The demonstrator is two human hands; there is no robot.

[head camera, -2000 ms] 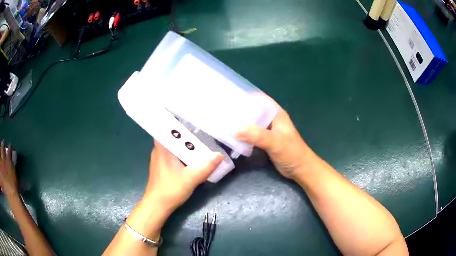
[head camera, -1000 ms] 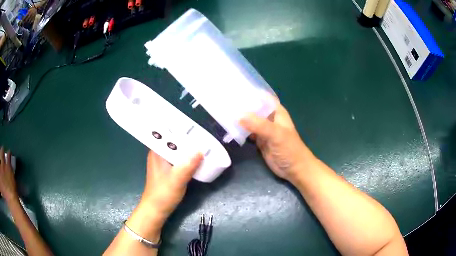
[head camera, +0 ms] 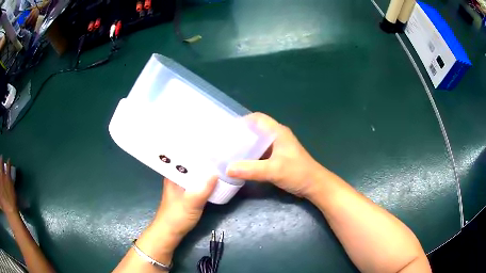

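The white housing (head camera: 139,139) and the translucent body (head camera: 205,98) are together above the green bench, tilted down to the right. The body sits in the housing's open side; glare hides whether the seam is fully closed. Two small dark ovals (head camera: 173,163) show on the housing's side wall. My left hand (head camera: 186,205) grips the housing from below, thumb on its near side at the right end. My right hand (head camera: 282,160) grips the right end of the translucent body, thumb near the joint.
A black cable with two metal prongs (head camera: 216,248) lies near me. A blue and white box (head camera: 439,48) and cream posts (head camera: 399,13) are at the upper right. A black unit with red connectors (head camera: 120,21) is at the upper left. Another person's hand (head camera: 6,186) is at the left edge.
A second ago the translucent body was apart from the housing, up and to the right. My right hand has moved it down and left onto the housing, closing the gap.
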